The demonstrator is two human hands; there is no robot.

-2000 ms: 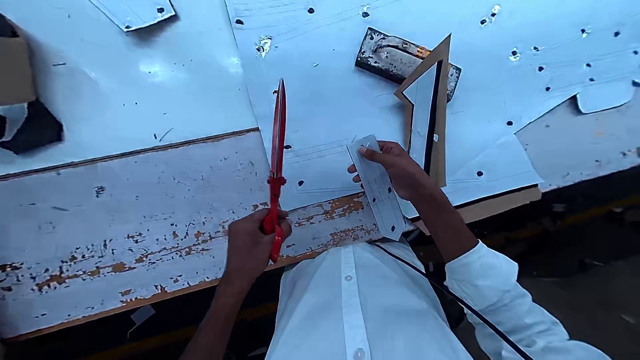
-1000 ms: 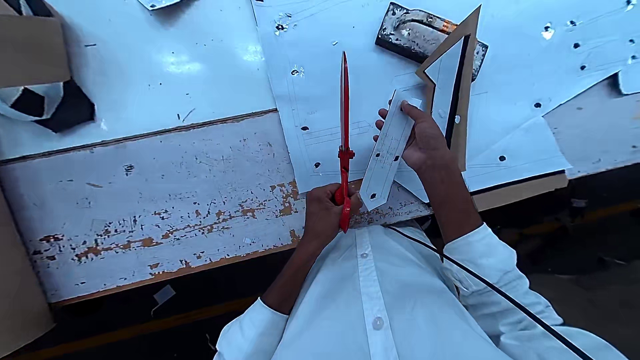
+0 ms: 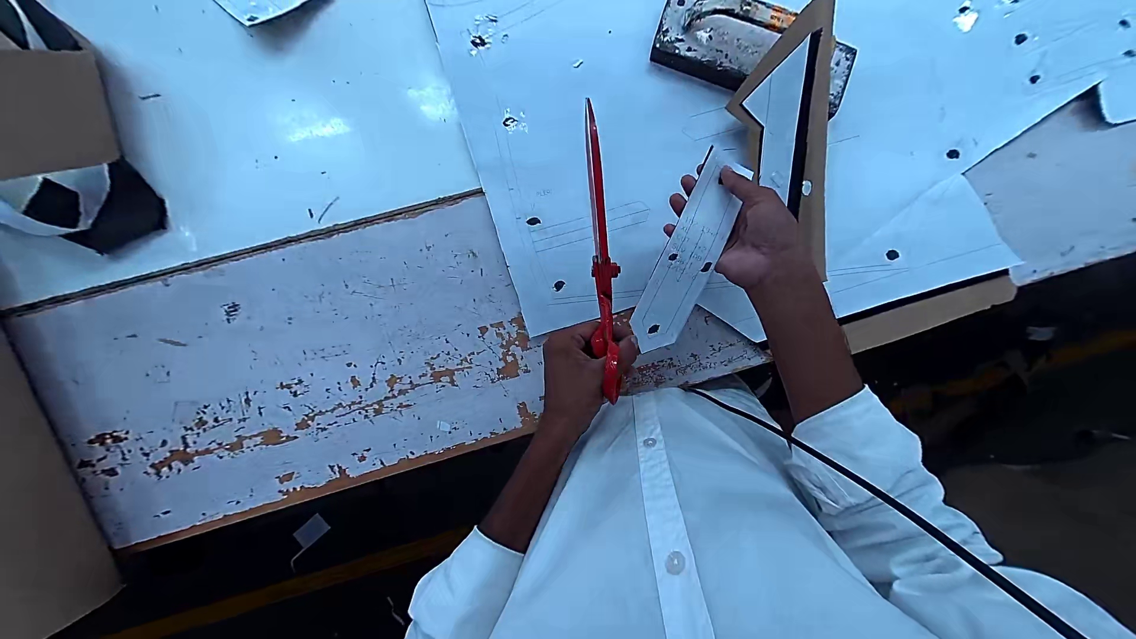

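My left hand (image 3: pixel 581 368) is closed around the handles of red scissors (image 3: pixel 603 257), whose blades are together and point away from me. My right hand (image 3: pixel 763 231) holds a narrow white paper strip (image 3: pixel 688 257) with pencil lines, dark spots and an angled lower end; the thumb lies on top near its upper end. The strip's lower end is close to the scissor handles. Beneath both hands lies a large white sheet (image 3: pixel 568 160) with dark holes and drawn lines. Right of my right hand is an angular brown cardboard piece (image 3: pixel 815 177) with a white and black inner area.
A worn metal block with a handle (image 3: pixel 710 44) stands partly under the cardboard piece. The table's near strip (image 3: pixel 355 337) has peeling paint. At the left are a cardboard box (image 3: pixel 53 111) and a black and white curled piece (image 3: pixel 133 209). A black cable (image 3: pixel 887 506) crosses the white shirt.
The paper strip has gone from leaning left at its upper end to leaning right, still in my right hand. The scissors stay in my left hand. The view has shifted.
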